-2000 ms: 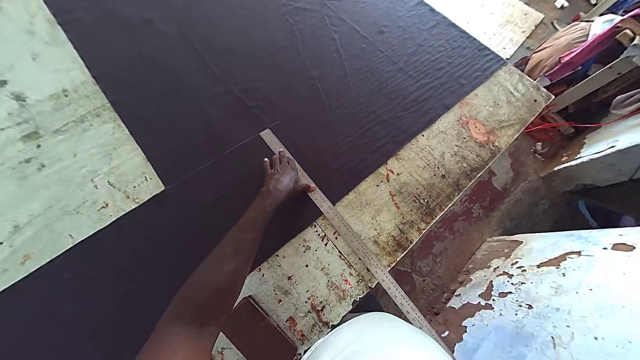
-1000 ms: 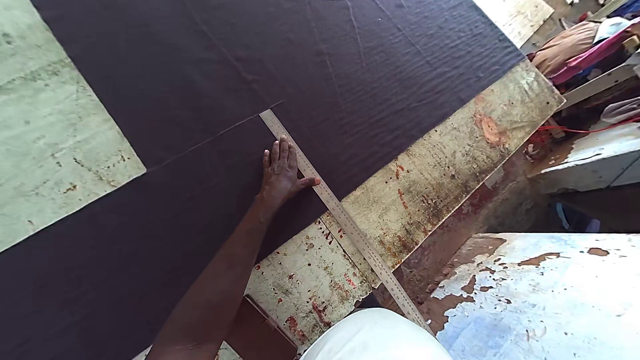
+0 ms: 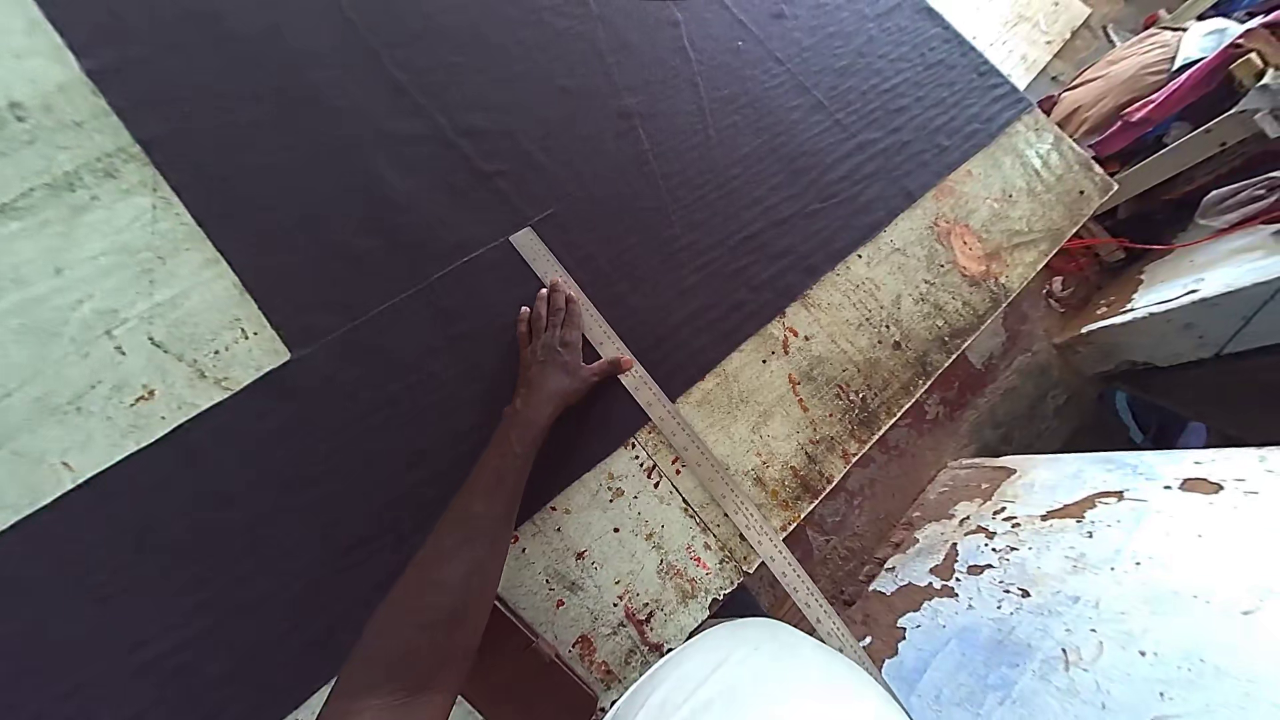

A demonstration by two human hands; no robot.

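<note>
Dark fabric (image 3: 420, 190) lies spread over a worn, stained table (image 3: 880, 310). A long straight ruler with graduations (image 3: 700, 450) runs from the fabric across the table's edge, down to the right of a white rounded thing. One hand (image 3: 560, 355), which looks like my left, rests flat on the fabric against the ruler's left side, its thumb on the ruler and its fingertips at the ruler's edge. A thin pale line (image 3: 400, 298) crosses the fabric and passes the ruler's upper end. My other hand is out of view.
A white rounded surface (image 3: 760, 675), perhaps clothing, fills the bottom centre. Peeling white and blue paint covers a surface (image 3: 1120, 580) at the lower right. Heaped cloths (image 3: 1130, 85) lie at the upper right, near a red cord (image 3: 1130, 243). The table's pale top (image 3: 110, 280) shows at the left.
The hand on the ruler has shifted slightly, its fingers now nearer together than two seconds ago. The ruler stays at the pale line.
</note>
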